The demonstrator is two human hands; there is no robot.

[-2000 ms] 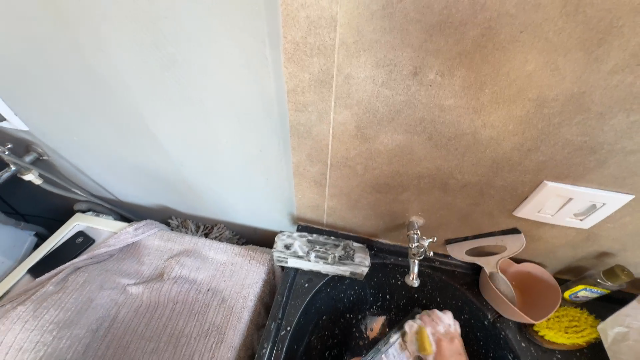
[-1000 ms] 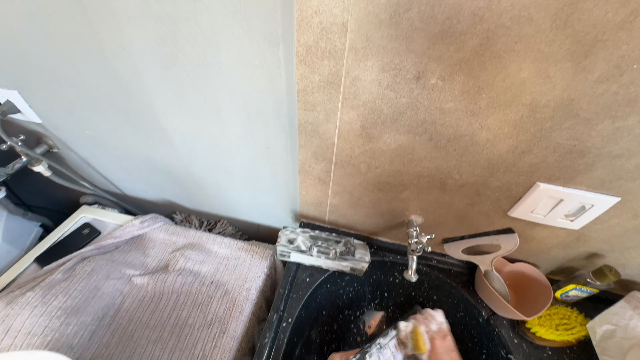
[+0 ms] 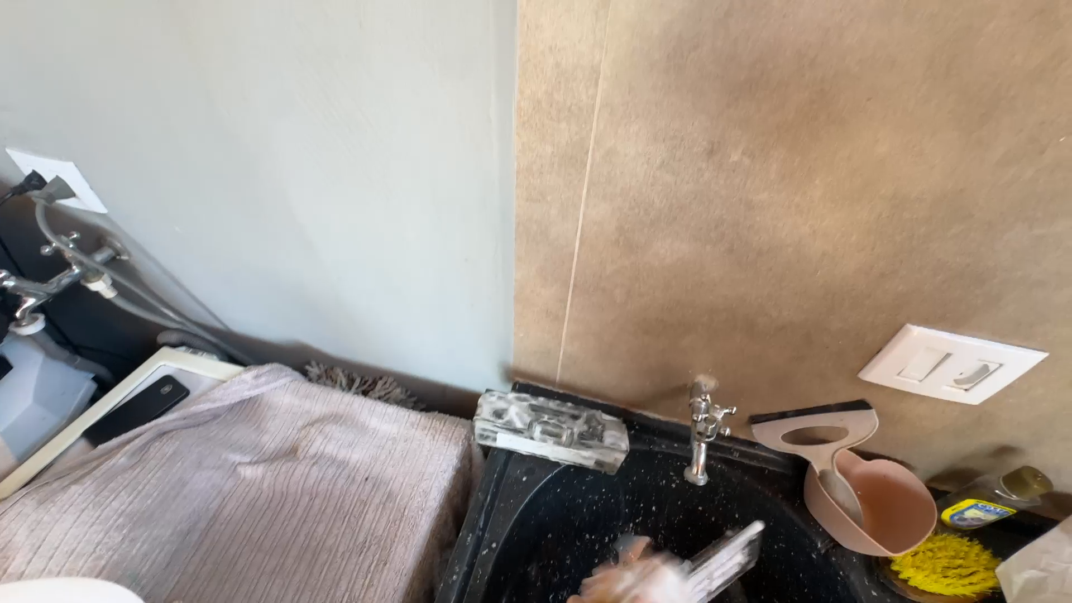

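Observation:
One blurred, foamy hand, which looks like my right hand, is low in the black speckled sink. It is at the left end of a clear, flat, soapy piece that tilts up to the right. Whether its fingers grip this piece or something else cannot be told. My left hand cannot be made out. A small pinkish thing shows just behind the hand. On the sink's back left corner lies a clear block-like piece streaked with foam. The chrome tap stands behind the sink, with no water seen running.
Right of the sink are a pink cup, a squeegee-like tool, a yellow bristly scrubber and a labelled bottle. At left, a ribbed cloth covers a box-like surface beside a black phone. Hoses hang near another tap.
The foamy hand has moved left in the sink. The yellow-bristled brush seen at it earlier no longer shows. The clear flat piece now sticks out to the hand's right.

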